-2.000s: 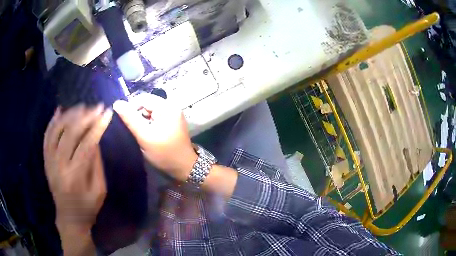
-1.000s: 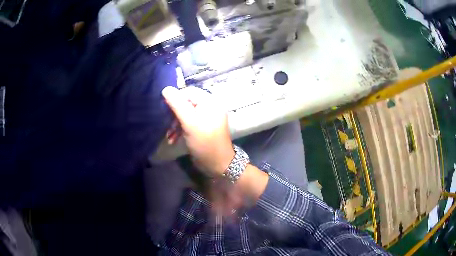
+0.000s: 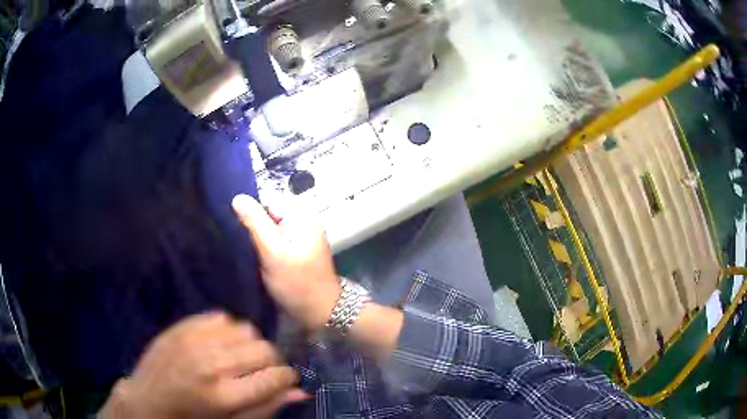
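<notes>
A large dark navy garment (image 3: 106,221) covers the left side of the view and runs up to the lit needle area (image 3: 246,151) of the pale overlock machine (image 3: 483,90). My right hand (image 3: 296,260), with a metal watch at the wrist, lies at the garment's right edge just below the needle area. Its thumb or forefinger rests on the cloth, and the other fingers are hidden under it. My left hand (image 3: 215,370) is blurred over the lower part of the garment, fingers pointing right; whether it grips the cloth is unclear.
A dark strap-like part (image 3: 260,69) hangs beside the presser area. A yellow metal bar (image 3: 647,90) crosses the machine's right end. A slatted tan board (image 3: 647,221) lies in a yellow frame at right, above a green floor (image 3: 483,217) with scraps.
My left hand, beside the needle area two seconds ago and not visible one second ago, now shows at the lower left. My right hand stays at the cloth edge, now slightly farther from the needle.
</notes>
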